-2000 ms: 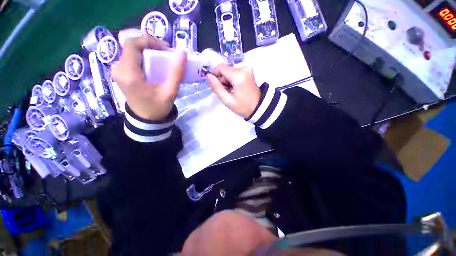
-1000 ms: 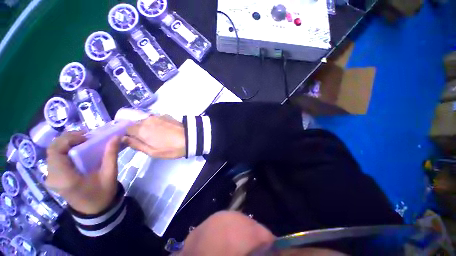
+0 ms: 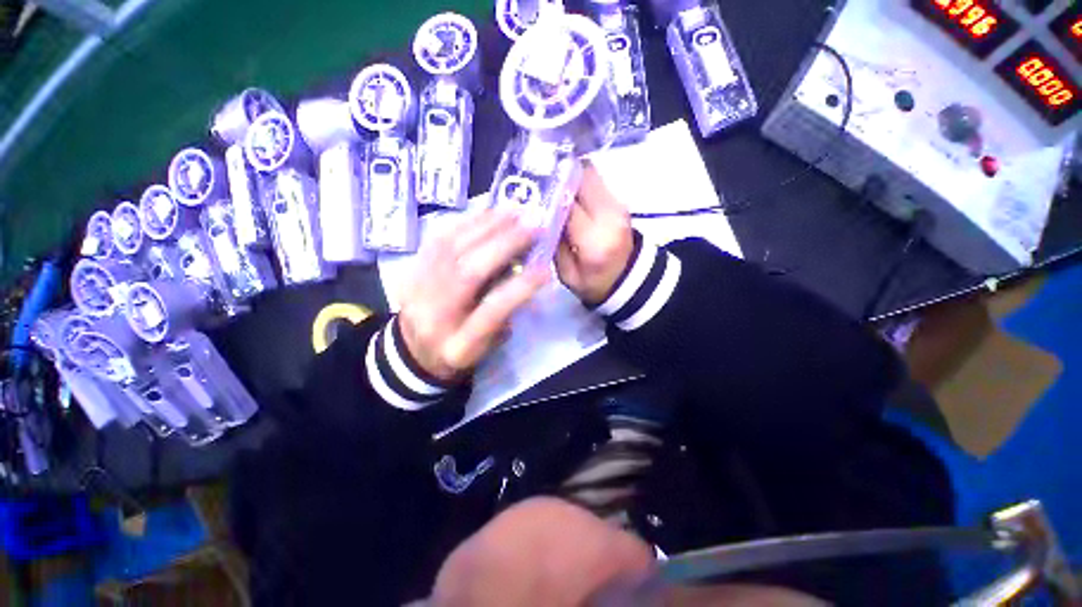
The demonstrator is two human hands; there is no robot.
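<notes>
A pale lavender handheld fan unit is held between both hands above white paper. Its round spoked head points up and away, and its inner handle side faces me. My left hand lies with its fingers across the lower handle. My right hand grips the handle's right side. A thin black cord runs from the right towards my right hand; its end is hidden there. The lower end of the handle is covered by my fingers.
Many similar units stand in a row at the back and cluster at the left. A yellow tape ring lies left of my left sleeve. A meter box with red digits is at the right. Cardboard lies below on the blue floor.
The fan unit has turned from its plain pale back to its spoked, inner side. The black cord now reaches my right hand. The view swung right, then back.
</notes>
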